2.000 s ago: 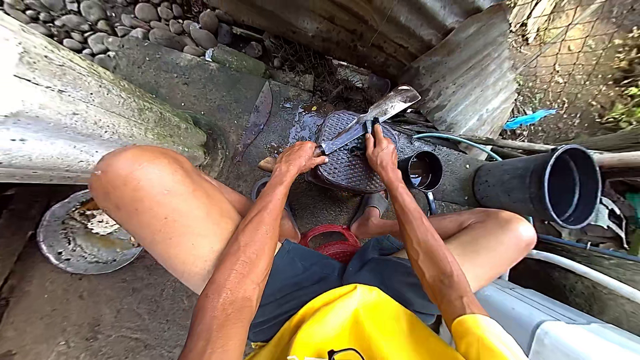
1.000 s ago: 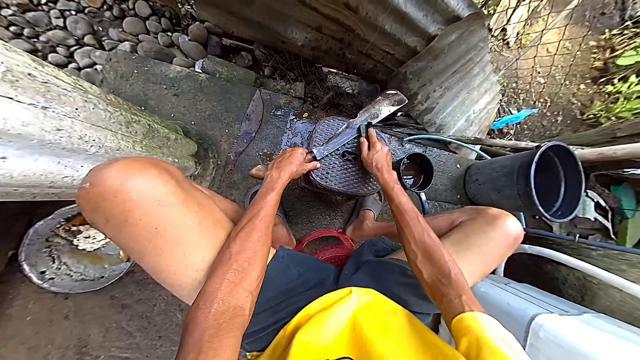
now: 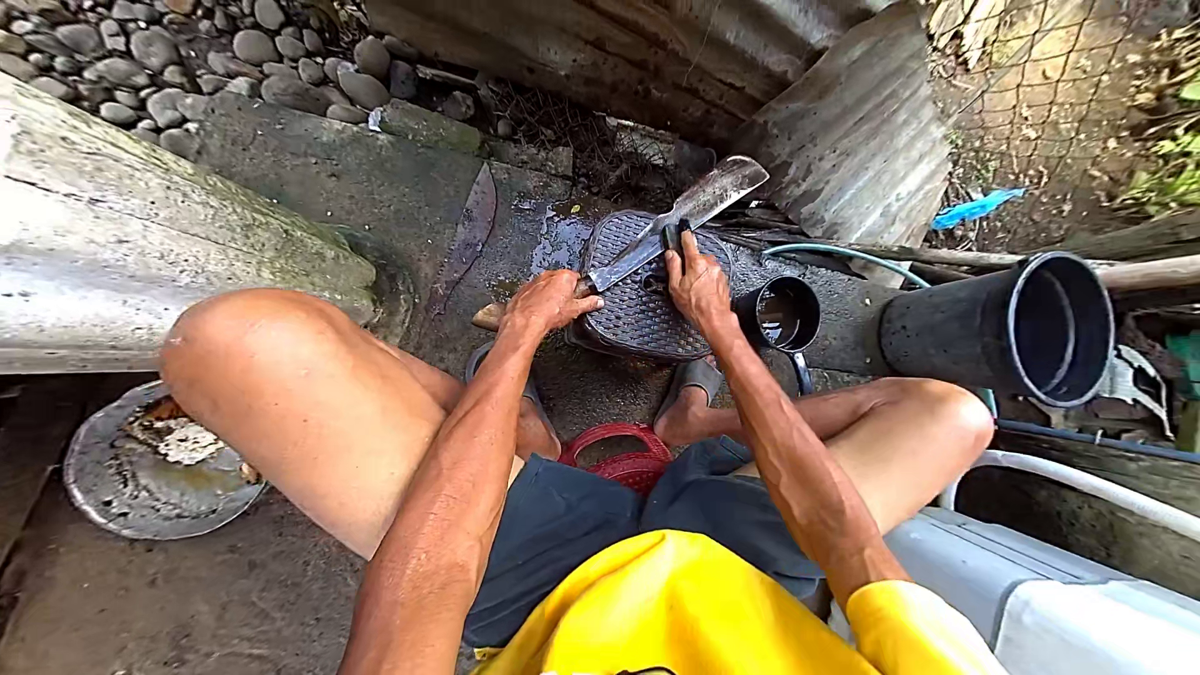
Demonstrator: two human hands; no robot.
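My left hand (image 3: 548, 302) is closed around the handle of a large machete (image 3: 714, 195), whose broad blade slants up and to the right. The blade lies over a dark woven-pattern plastic stool (image 3: 623, 314). Pressed to the blade's middle is a small black block (image 3: 672, 237), held in the fingers of my right hand (image 3: 699, 281); what it is made of cannot be told. A black dipper (image 3: 784, 314) with dark liquid in it stands right of the stool. Another long blade (image 3: 472, 234), with a wooden handle, lies on the wet concrete to the left.
A black bucket (image 3: 966, 328) lies tipped on the right, near a green hose (image 3: 839, 250). Corrugated metal sheets (image 3: 848, 141) stand at the back. Between my feet is a red plastic basket (image 3: 633, 466). A round metal tray (image 3: 169, 497) with scraps lies at the left, below a concrete block (image 3: 169, 225).
Both hands keep their hold on the machete and the black block, which stays near the blade's middle. Otherwise only the view has shifted slightly.
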